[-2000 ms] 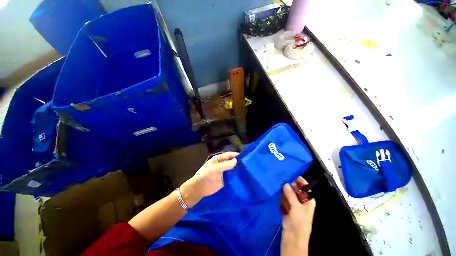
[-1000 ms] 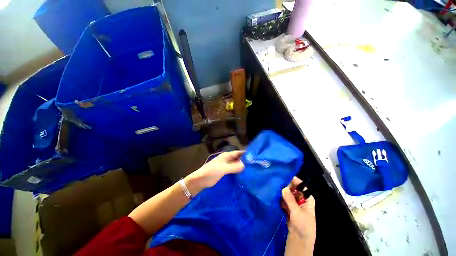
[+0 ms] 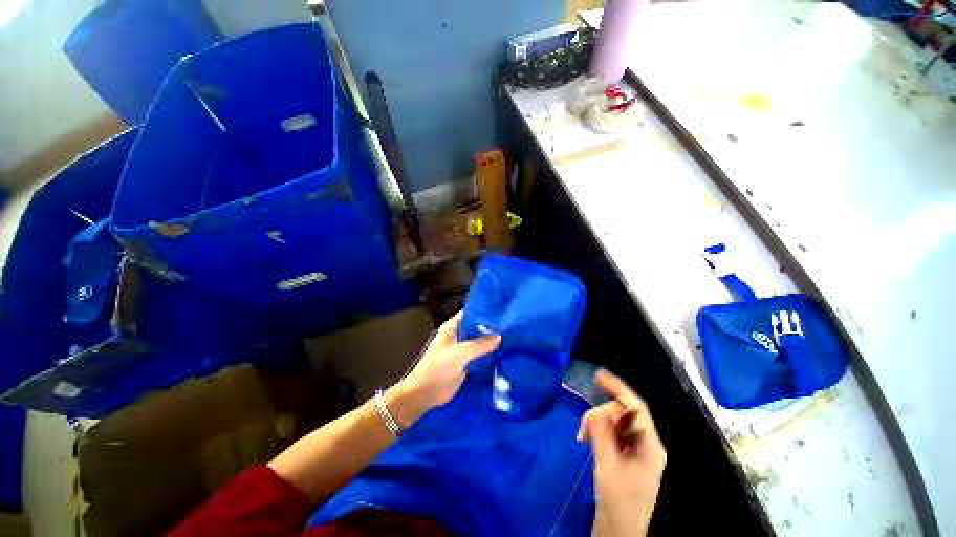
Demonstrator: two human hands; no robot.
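A blue fabric pouch with a raised edge is held up over the lap. My left hand grips its left side, with the thumb on its face, partly covering a white logo. A blurred white patch shows on the pouch's lower part. My right hand is to the right of the pouch, not touching it, forefinger extended. A small red part of the thread snips shows inside its curled fingers; the blades cannot be made out. Blue cloth covers the lap.
Another blue pouch with a white buckle and strap lies on the long white bench at right. A pink bottle and small box stand at the bench's far end. Tall blue bins and cardboard are at left.
The pouch has moved left and turned in my left hand, and a white patch now shows low on it. My right hand has come away from the pouch's edge, its forefinger now extended.
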